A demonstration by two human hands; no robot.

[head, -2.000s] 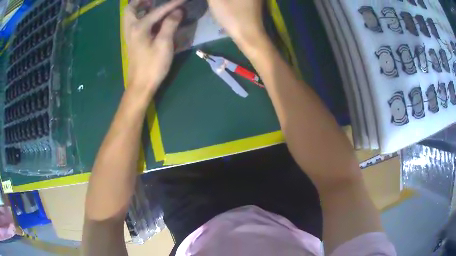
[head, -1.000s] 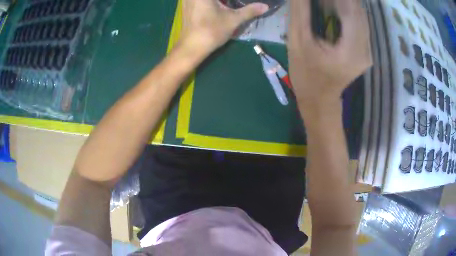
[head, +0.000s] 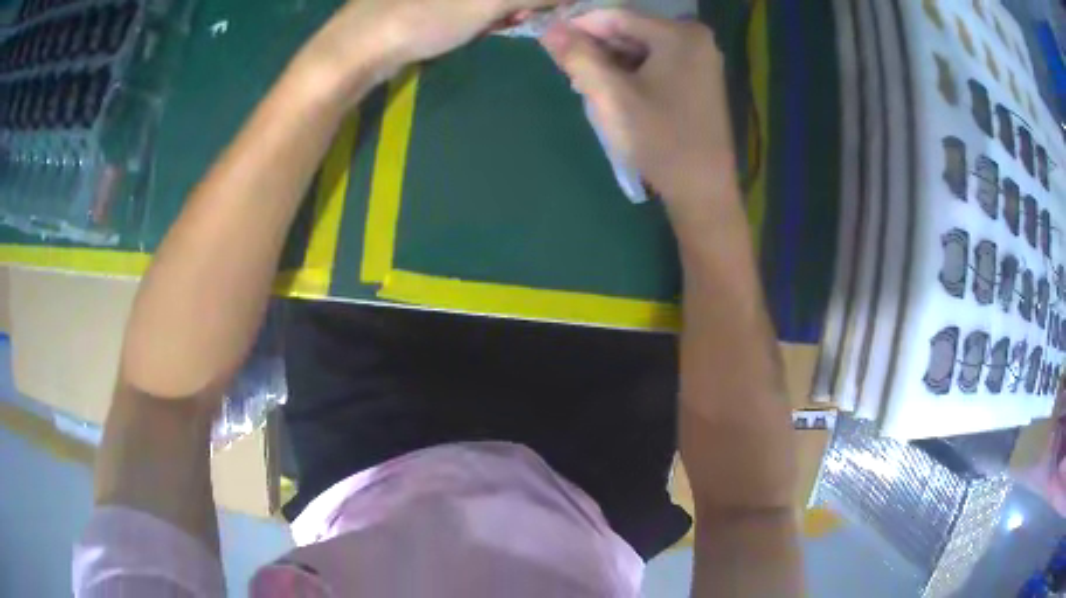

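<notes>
My left hand (head: pixel 423 26) is at the top edge, partly cut off, with its fingers over the near edge of a pale metallic plate. What it touches is hidden. My right hand (head: pixel 660 88) is beside it, fingers curled, fingertips at the plate's near edge. The pliers' pale grip (head: pixel 620 158) sticks out below my right hand. Their jaws and red grip are hidden, so I cannot tell whether the hand holds them or only covers them.
A foam tray (head: pixel 906 234) with rows of dark modules and tan cutouts lies at the right on stacked sheets. A clear blister tray (head: pixel 70 175) with black parts is at the left. Yellow tape (head: pixel 526 300) marks the green mat's front edge. Cardboard and silvery packaging are below.
My right hand has come down from beside the pliers to over them, with fingers now curled, hiding the jaws. My left hand's raised finger no longer shows. The view has shifted.
</notes>
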